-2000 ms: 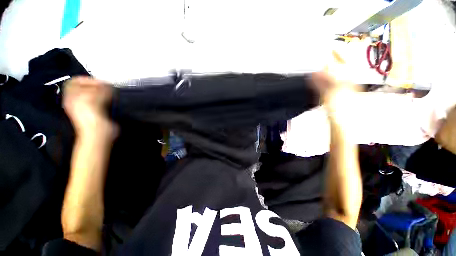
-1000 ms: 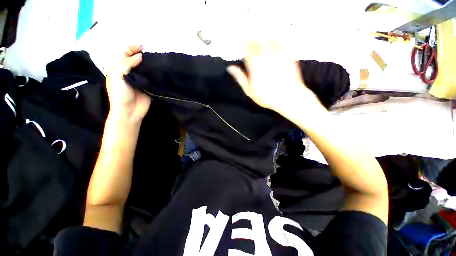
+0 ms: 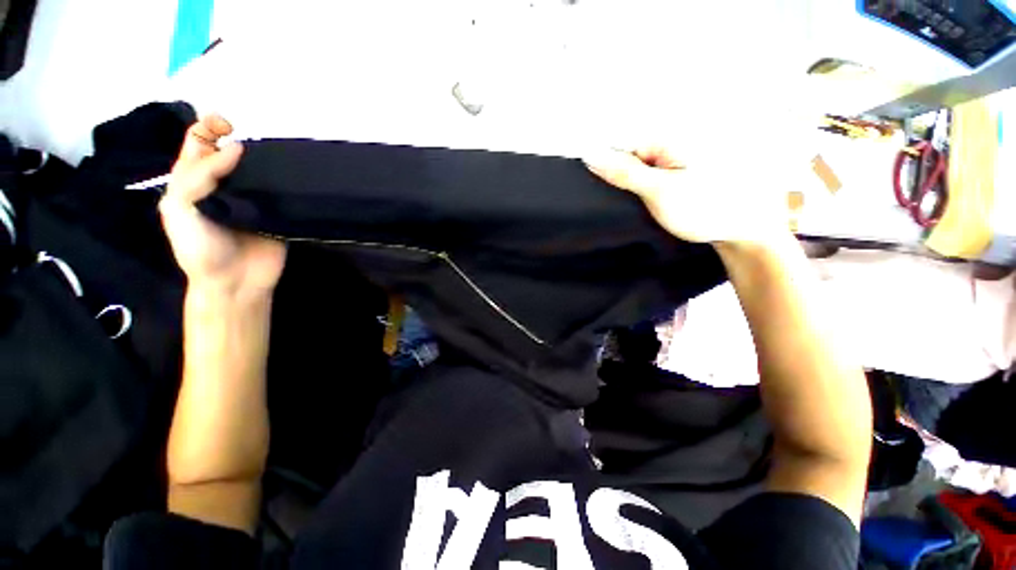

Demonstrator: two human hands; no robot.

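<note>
A black garment (image 3: 446,206) lies across the front edge of the white table, its waistband stretched straight and flat between my hands. A thin pale seam line (image 3: 490,297) runs along its lower side and then slants down to the right. My left hand (image 3: 217,212) grips the left end of the band, with the thumb and fingers at its top edge. My right hand (image 3: 680,195) pinches the top edge right of the middle. The cloth hangs down in front of my black shirt, and part of it is hidden behind my right hand and forearm.
Black garments with white loops (image 3: 67,356) are heaped at the left. Pale pink cloth (image 3: 880,317) lies at the right. Dark red scissors (image 3: 920,184) and tan scraps (image 3: 826,175) are on the white table (image 3: 368,67). A machine part with a dark panel (image 3: 947,25) is top right. A blue strip (image 3: 192,33) is top left.
The band was blurred between both hands, then lay bunched with my right hand over it. Now it is pulled smooth, my left hand is further left, and my right hand is at the top edge.
</note>
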